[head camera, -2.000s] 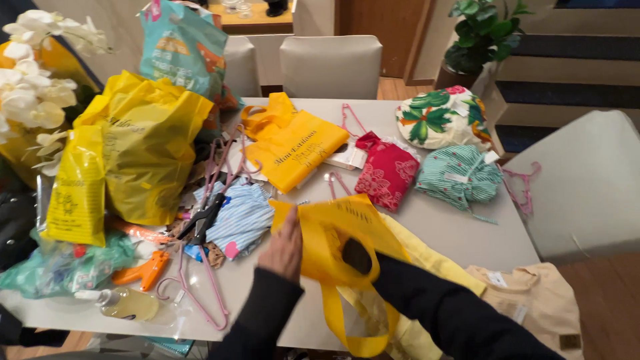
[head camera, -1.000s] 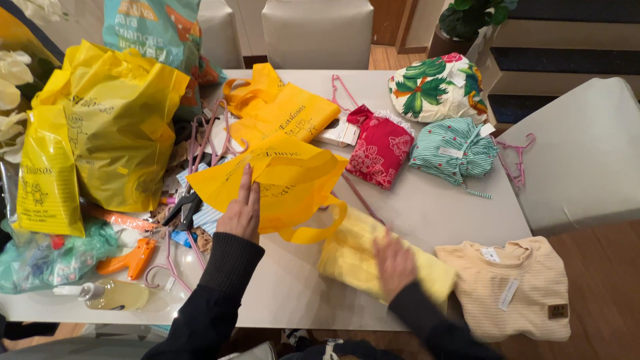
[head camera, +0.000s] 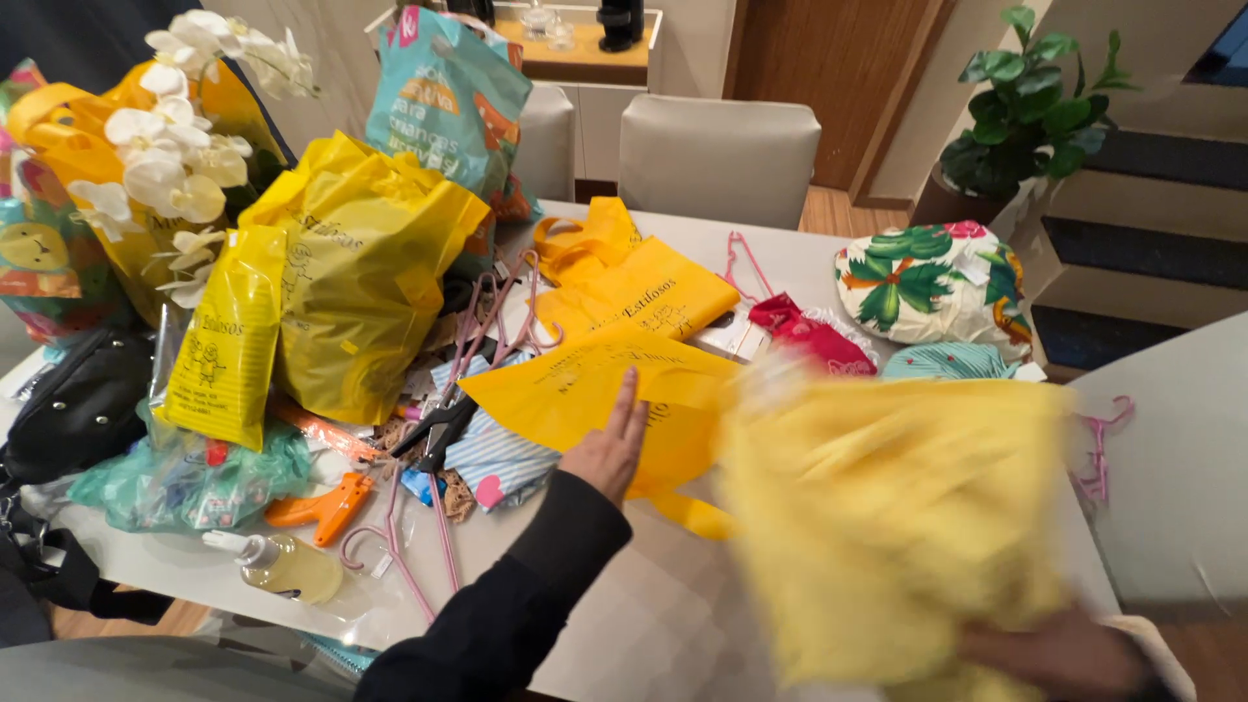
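My left hand (head camera: 606, 450) touches a yellow-orange fabric bag (head camera: 585, 395), its fingers against the bag's side and the bag's mouth spread toward the right. At the lower right my right hand (head camera: 1058, 648), blurred by motion, grips the lower edge of a pale yellow folded cloth or garment (head camera: 897, 517) and holds it up over the table. The cloth's upper left corner overlaps the right end of the bag. Behind the bag lies another orange fabric bag (head camera: 653, 292), flat on the table. A red patterned garment (head camera: 814, 336) is partly hidden by the cloth.
Yellow plastic bags (head camera: 366, 283), scissors (head camera: 439, 424), pink hangers (head camera: 395, 531), an orange tagging gun (head camera: 327, 507) and a pump bottle (head camera: 292, 567) crowd the left side. A floral bundle (head camera: 931, 283) and a teal striped one (head camera: 951, 361) lie at the back right. Chairs surround the table.
The pale yellow cloth lay on the table one second ago; now my right hand has lifted it beside the bag. Earlier both hands were at the bag; my left hand remains on it.
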